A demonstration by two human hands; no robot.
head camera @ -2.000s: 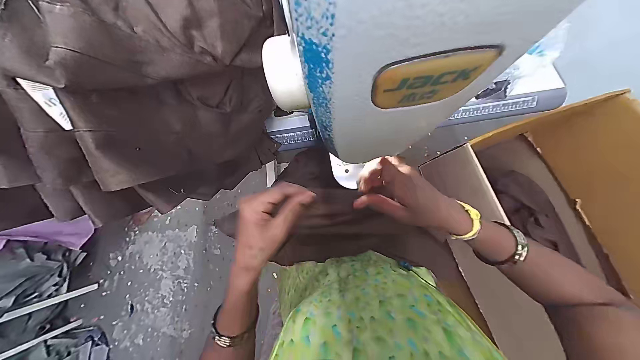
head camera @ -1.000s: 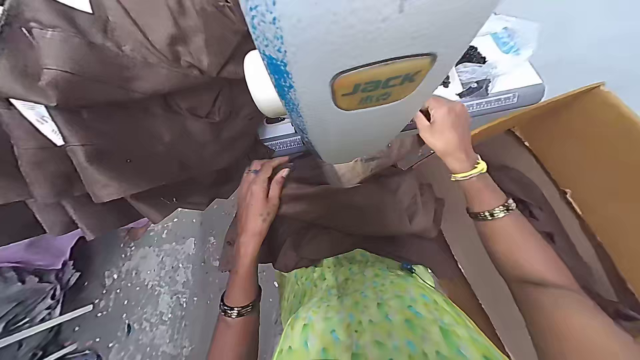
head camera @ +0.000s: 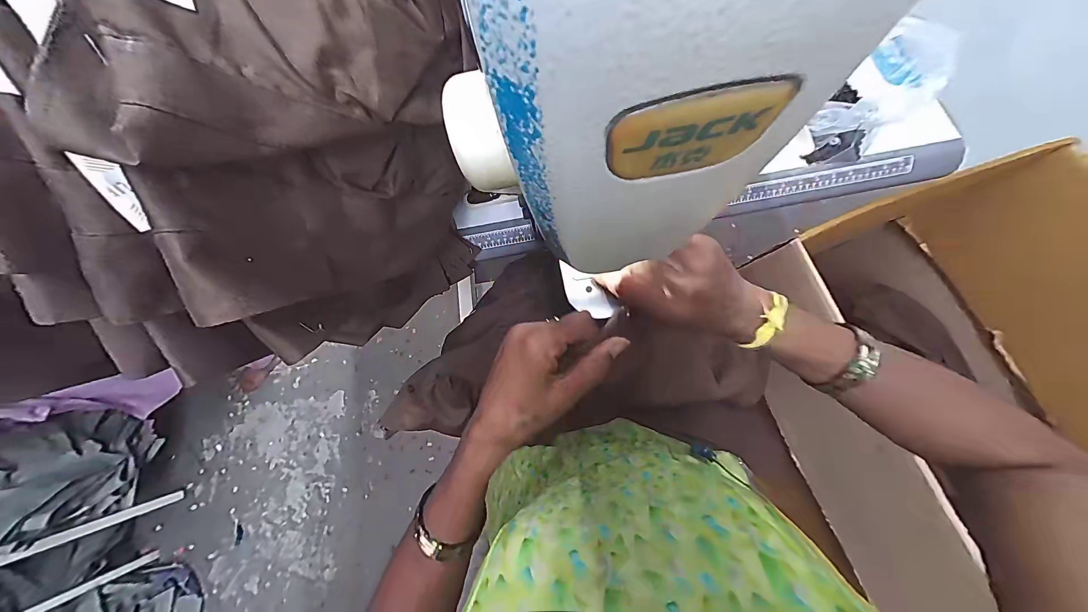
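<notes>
A white and blue Jack sewing machine (head camera: 663, 127) fills the upper middle, and its white metal plate (head camera: 588, 293) shows beneath the head. Brown fabric (head camera: 688, 365) lies under and in front of that plate, spreading over my lap. My left hand (head camera: 544, 370) pinches the fabric between thumb and fingers, just below the plate. Close beside it on the right, my right hand (head camera: 680, 285) grips the fabric's edge, fingers curled at the machine head. The needle area is hidden behind the head and my fingers.
A pile of brown cloth pieces (head camera: 289, 195) with paper tags hangs at the left. An open cardboard box (head camera: 1003, 280) holding brown cloth stands at the right. Plastic bags (head camera: 901, 68) lie on the machine bed behind. Dark and purple cloth (head camera: 68, 476) sits by metal bars at the lower left.
My right hand has come down and left from beside the machine head to the fabric near my left hand. The left hand has moved right, toward the plate, which shows again.
</notes>
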